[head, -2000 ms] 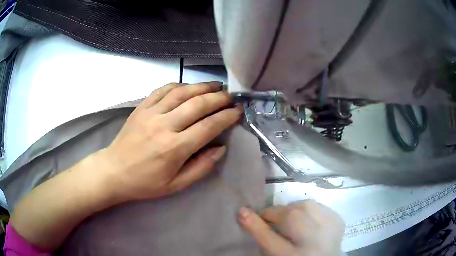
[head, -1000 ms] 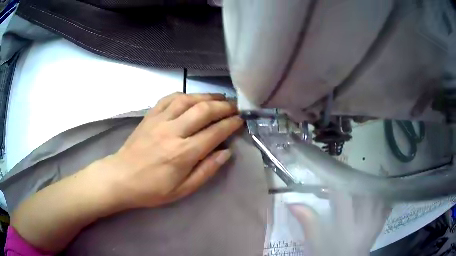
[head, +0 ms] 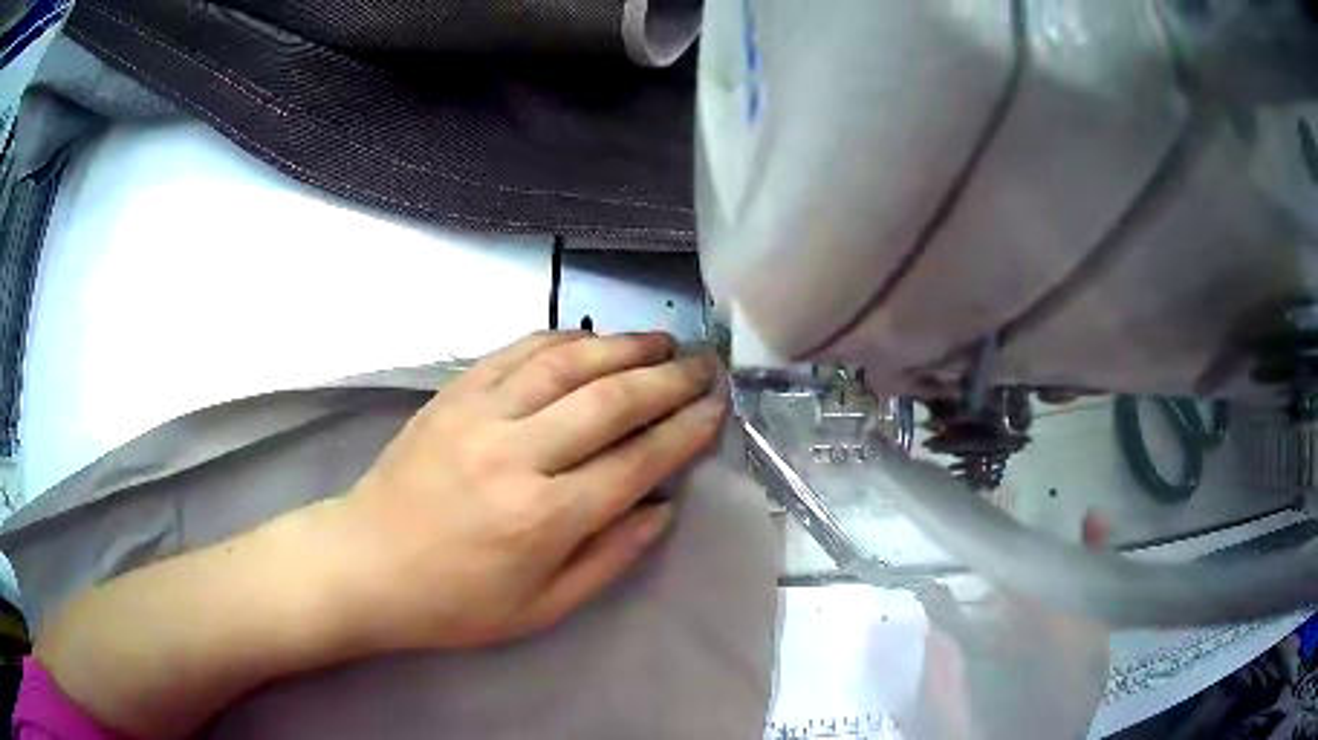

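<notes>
Grey-taupe cloth (head: 636,622) lies on the white table, its edge running to the presser foot area (head: 810,383) under the sewing machine head (head: 896,188). My left hand (head: 535,484) lies flat on the cloth, fingertips beside the foot, pressing it down. My right hand (head: 1012,651) is blurred at the lower right, off the cloth, partly behind the grey-brown strip (head: 1012,557); I cannot tell whether it holds something. A shiny metal binder arm (head: 810,499) slants down and right from the foot. The needle is hidden.
Dark brown mesh panel (head: 477,152) with stitched edges lies across the back left. Dark green scissor loops (head: 1156,441) are right of the needle area, beyond a dark spring (head: 979,441). A printed ruler scale (head: 831,727) runs along the white table's (head: 260,275) front edge.
My right hand has let go of the cloth edge and moved right towards the strip. My left hand stays on the cloth. The whole view has shifted, so the machine appears lower and further right.
</notes>
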